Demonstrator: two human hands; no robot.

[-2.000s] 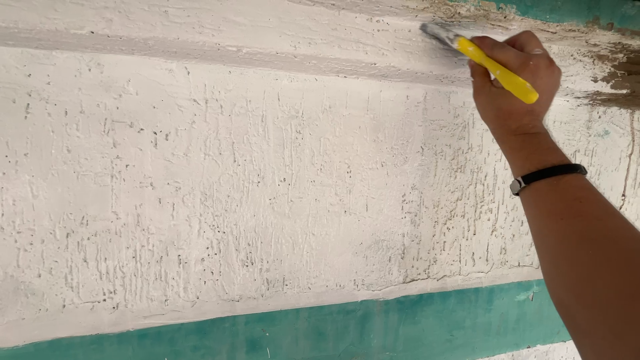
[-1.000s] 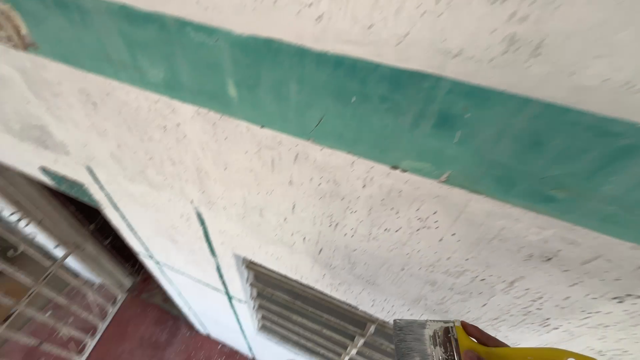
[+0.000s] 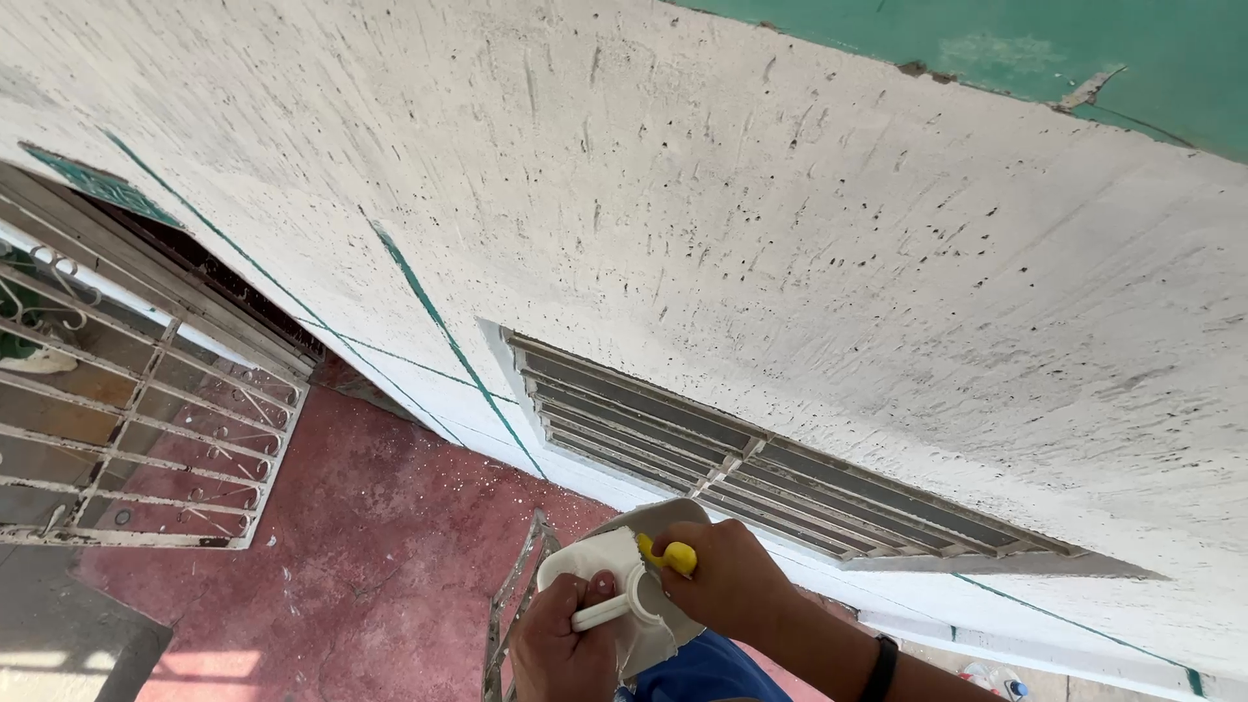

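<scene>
Low in the view, my left hand (image 3: 564, 634) grips a cut white plastic container (image 3: 590, 556) by its handle. My right hand (image 3: 726, 575), with a black band on the wrist, holds a paintbrush by its yellow handle (image 3: 675, 557) over the container. The bristles are down inside the container and hidden. Before me rises a rough white wall (image 3: 731, 244) with dark pits, and a green painted band (image 3: 1072, 58) crosses it at the upper right.
A barred louvred window (image 3: 760, 448) is set in the wall. Part of a metal ladder (image 3: 507, 604) shows beside my left hand. Far below lies a red floor (image 3: 370, 546) with white specks. At the left stands a white metal gate (image 3: 136, 419) near a doorway.
My right hand with the brush was up at the wall's upper ledge two seconds ago, and is now down at the container. The view has swung downward, bringing in my left hand and the container.
</scene>
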